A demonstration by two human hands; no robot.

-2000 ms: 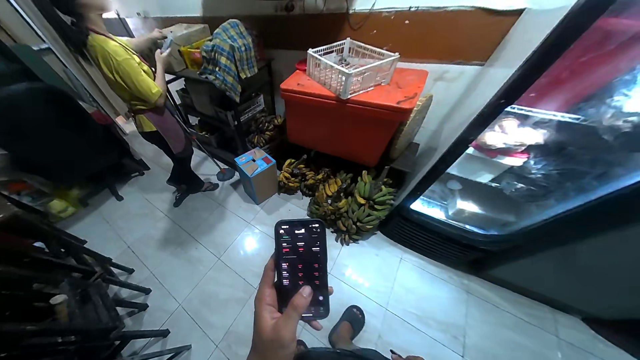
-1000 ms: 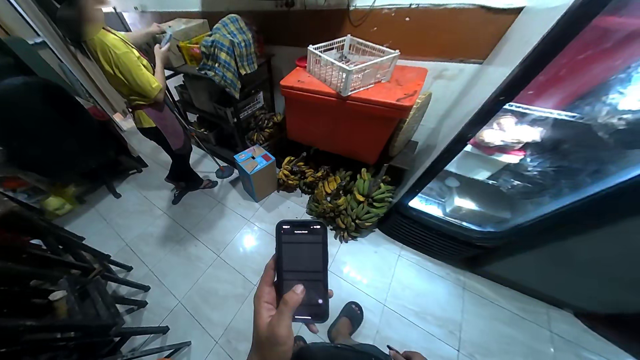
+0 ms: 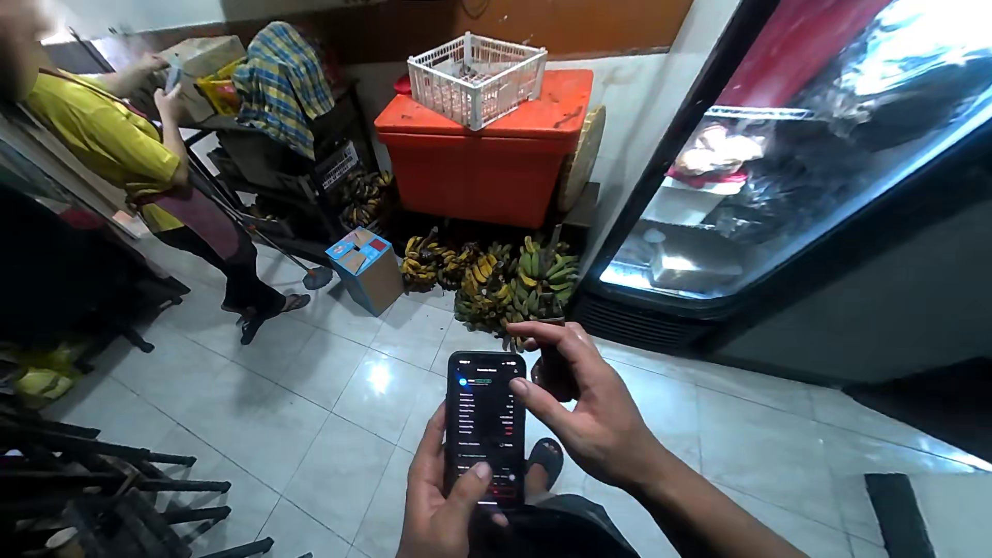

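My left hand (image 3: 449, 496) holds a black smartphone (image 3: 486, 434) upright at the lower middle, its thumb on the lower part of the lit screen, which bears writing. My right hand (image 3: 601, 411) is just right of the phone, with the thumb tip at the screen's upper right edge and the index finger stretched out above. A small dark object (image 3: 554, 368) lies in the curled fingers of this hand; its kind cannot be made out. Beyond the hands, bunches of green and yellow bananas (image 3: 504, 283) lie on the tiled floor.
A person (image 3: 116, 147) in a yellow shirt stands at left, holding a phone. A cardboard box (image 3: 376, 283) stands beside the bananas. Behind is a red cooler box (image 3: 473, 174) bearing a white plastic crate (image 3: 477, 81). A glass-door fridge (image 3: 643, 298) is at right, stacked stools (image 3: 155, 484) at lower left.
My right hand has come up from the bottom edge to the phone's right side. The phone's screen has changed from nearly blank to lines of writing. My left hand still holds the phone.
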